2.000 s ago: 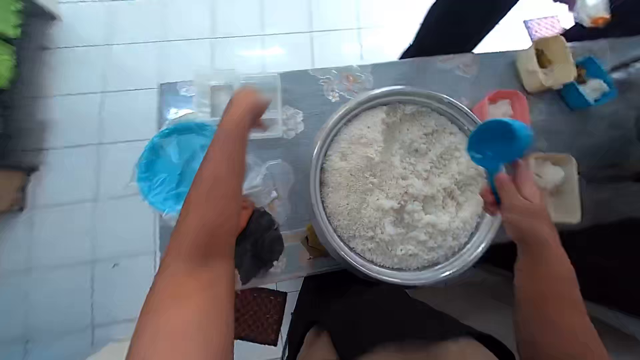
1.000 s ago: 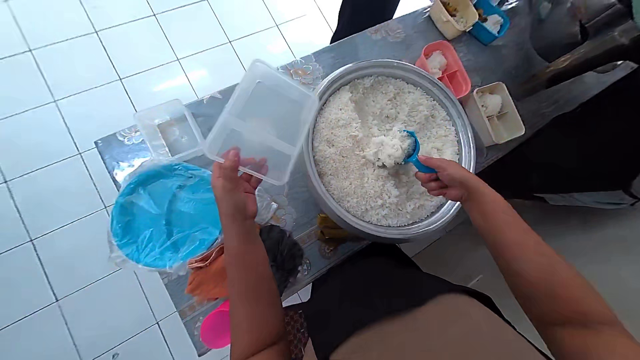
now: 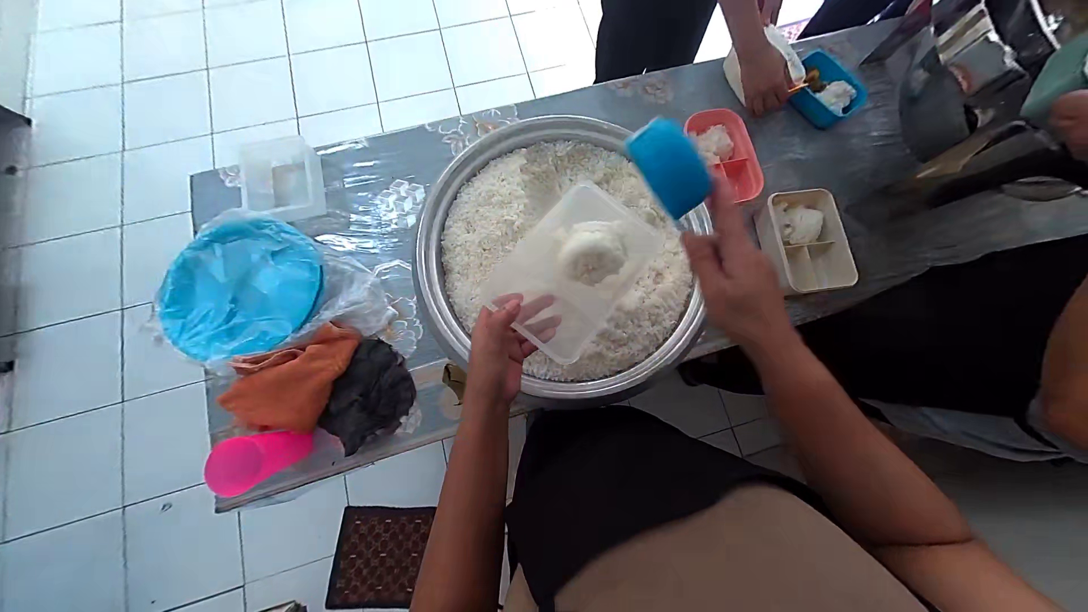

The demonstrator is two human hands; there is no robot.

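My left hand [image 3: 501,344] holds a clear plastic divided food container [image 3: 544,280] by its lower left edge, above a large round metal basin [image 3: 429,255] full of cooked white rice [image 3: 476,212]. A rounded mound of rice [image 3: 593,252] sits in the container's upper part. My right hand [image 3: 735,272] grips a blue plastic scoop [image 3: 670,167], raised over the right rim of the basin and blurred; its inside is hidden.
Right of the basin are a pink divided box [image 3: 745,178] and a cream one [image 3: 829,276], each with rice. Another person's hand [image 3: 763,81] is beside a blue box [image 3: 857,85]. At left are a clear container [image 3: 280,174], a plastic-covered blue round container [image 3: 238,285], cloths [image 3: 293,382] and a pink object [image 3: 255,459].
The scoop has left the rice and moved up and right in my right hand. The container, seen bare beside the basin earlier, is over the basin and bears a rice mound.
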